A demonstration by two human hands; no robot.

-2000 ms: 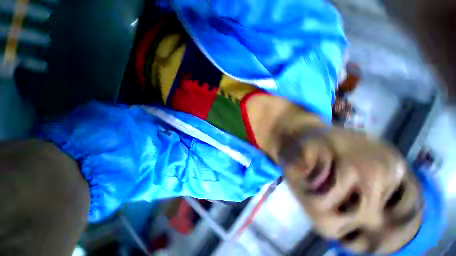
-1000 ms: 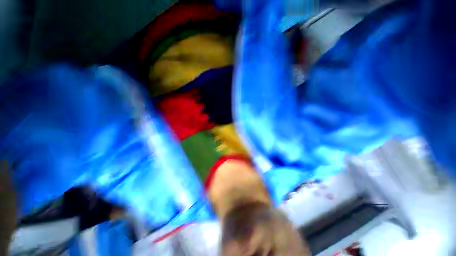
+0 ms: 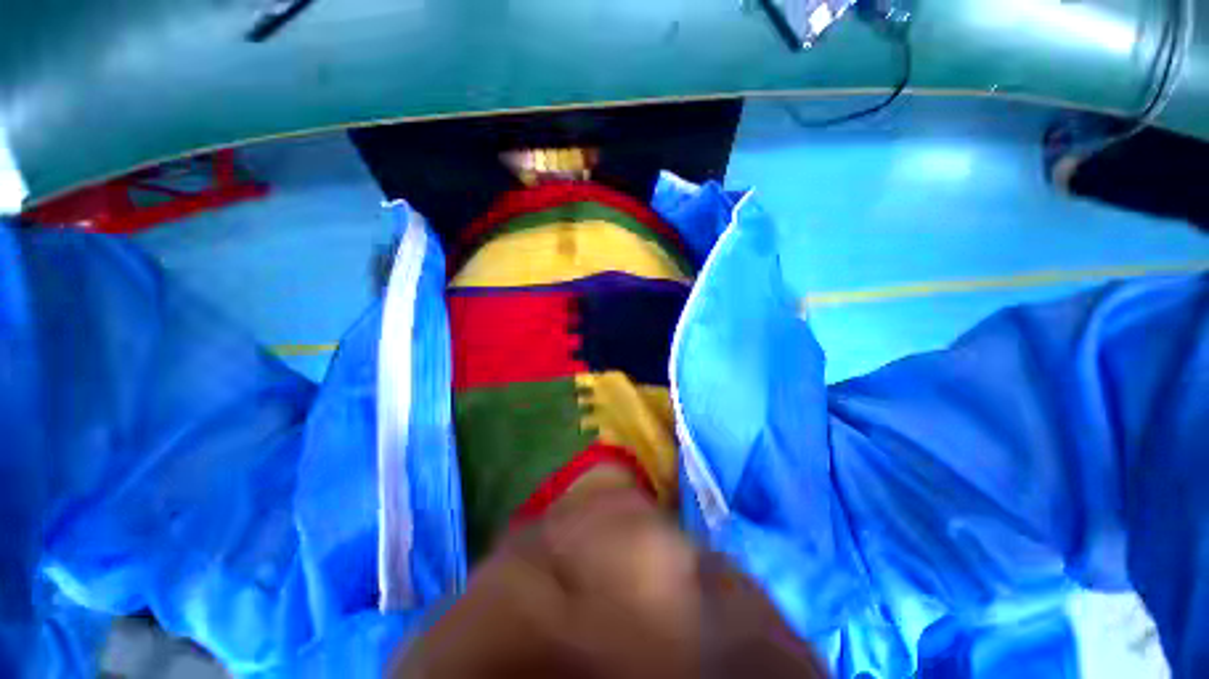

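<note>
Neither of my hands is in the picture; the blue smock sleeves [image 3: 981, 438] run out past the side edges. The green mat [image 3: 504, 60] curves across the top. A small board-like thing with a bright silvery part [image 3: 818, 19] is cut off by the top edge, and its details are unclear. A thin black cord [image 3: 907, 73] loops from beside it to the mat's front edge. A slim black stick [image 3: 280, 17] lies at the top left, also cut off.
Below the mat's edge are a blue floor [image 3: 902, 166] with yellow lines, a red frame-like thing [image 3: 172, 192] at left and a dark area at right. My open smock and multicoloured sweater [image 3: 511, 338] fill the middle. Blurred skin covers the bottom centre.
The view has swung from a tilted, blurred look at a person in a blue smock to a level look down. The mat's edge, board-like thing and floor now show.
</note>
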